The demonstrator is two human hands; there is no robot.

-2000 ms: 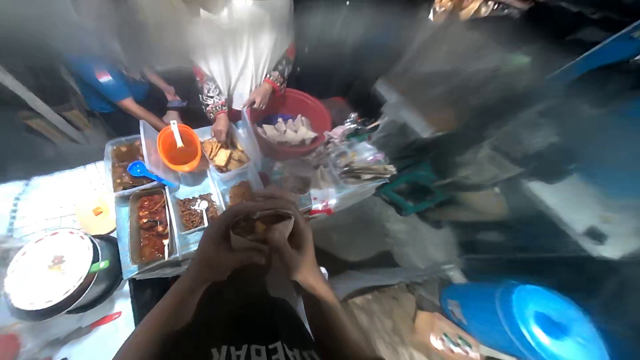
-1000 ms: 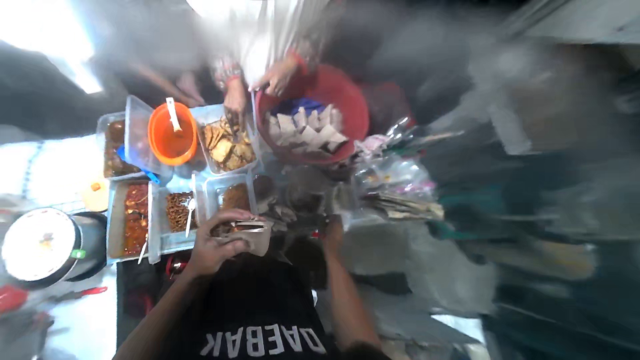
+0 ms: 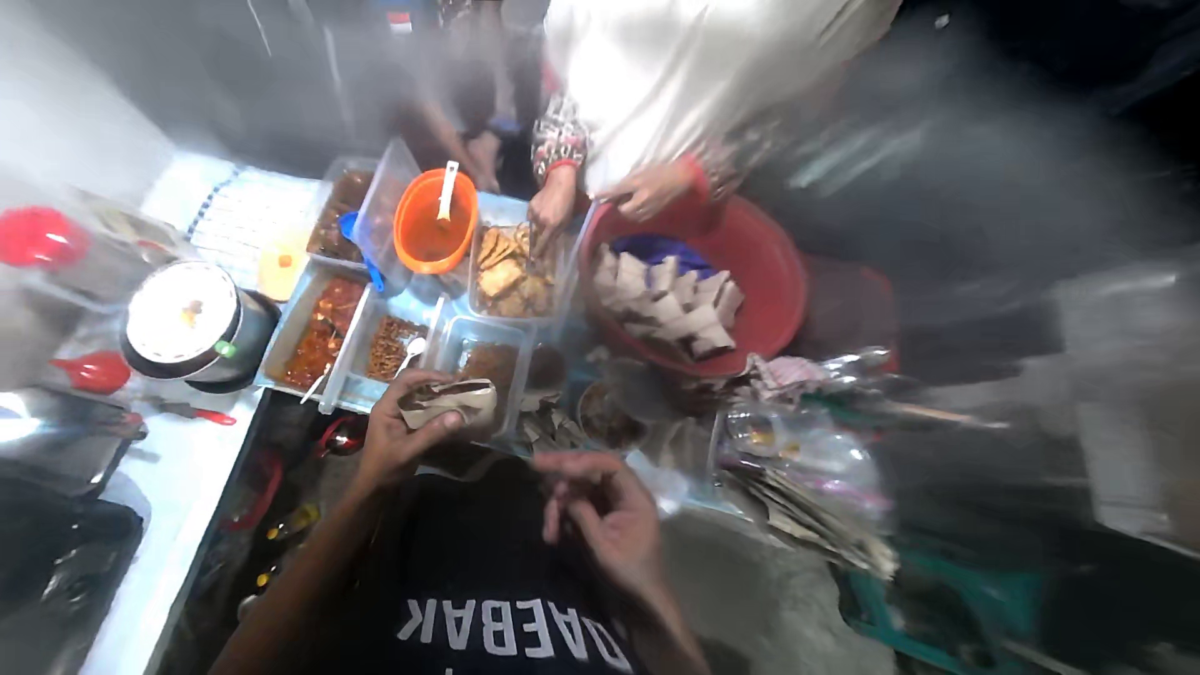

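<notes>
My left hand grips a partly folded brown paper food wrap, whose top is still parted, just in front of the food containers. To its right, my right hand is held palm up with fingers loosely curled and apart, nothing in it. Close by are a plastic container of shredded brown food, a container of small brown pieces with a white spoon, and a container of food in red sauce. Folded papers lie between and beyond my hands.
Across the table, another person's hand reaches into a container of fried pieces. A red tub holds wrapped paper packets. An orange container, a lidded pot, a red-handled knife and a paper stack stand around.
Two seconds ago both my hands were on the wrap; now only my left hand holds it. My right hand moved away to the right. The other person's hand stays at the fried pieces.
</notes>
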